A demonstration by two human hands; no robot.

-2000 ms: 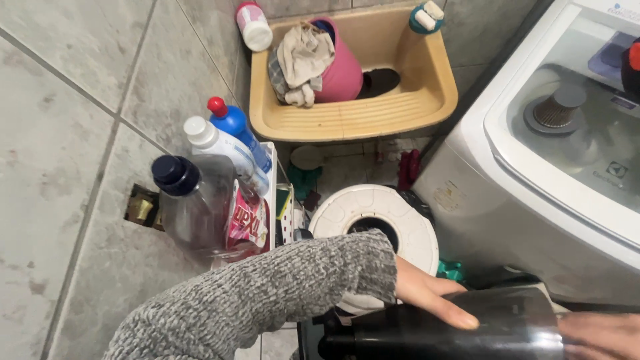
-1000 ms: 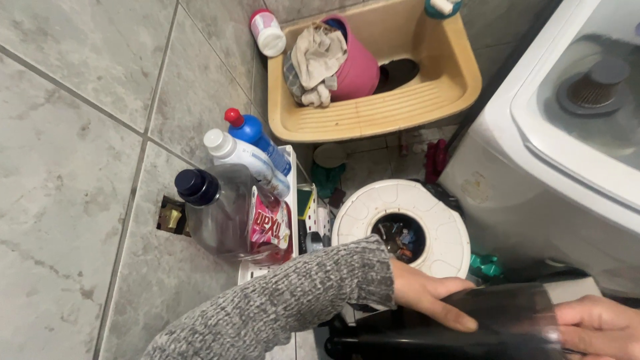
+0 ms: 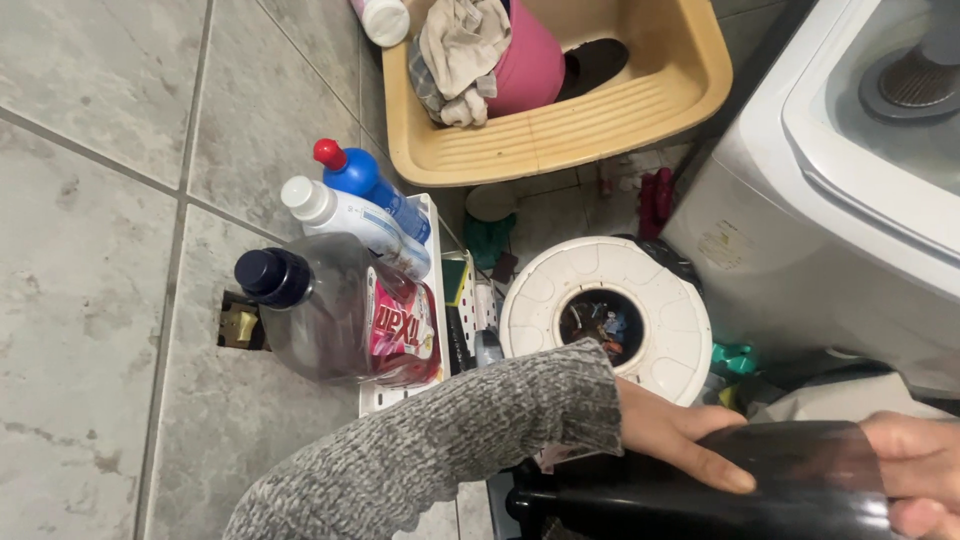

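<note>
My left hand, in a grey knitted sleeve, lies over the top of a glossy black cylindrical container at the lower right, thumb spread along it. My right hand grips the translucent dark end of the same container at the right edge. What is inside the container cannot be made out. Just above my left hand stands a round white lid or tub top with a central hole, through which small mixed debris shows.
On the left, a white rack holds a clear detergent bottle, a white bottle and a blue bottle. Beyond is a beige plastic laundry sink with a pink bucket and cloths. A washing machine borders the right.
The view has shifted, bringing the round tub's hole into fuller sight. My right hand has come further into view at the container's end; my left hand keeps its place on it.
</note>
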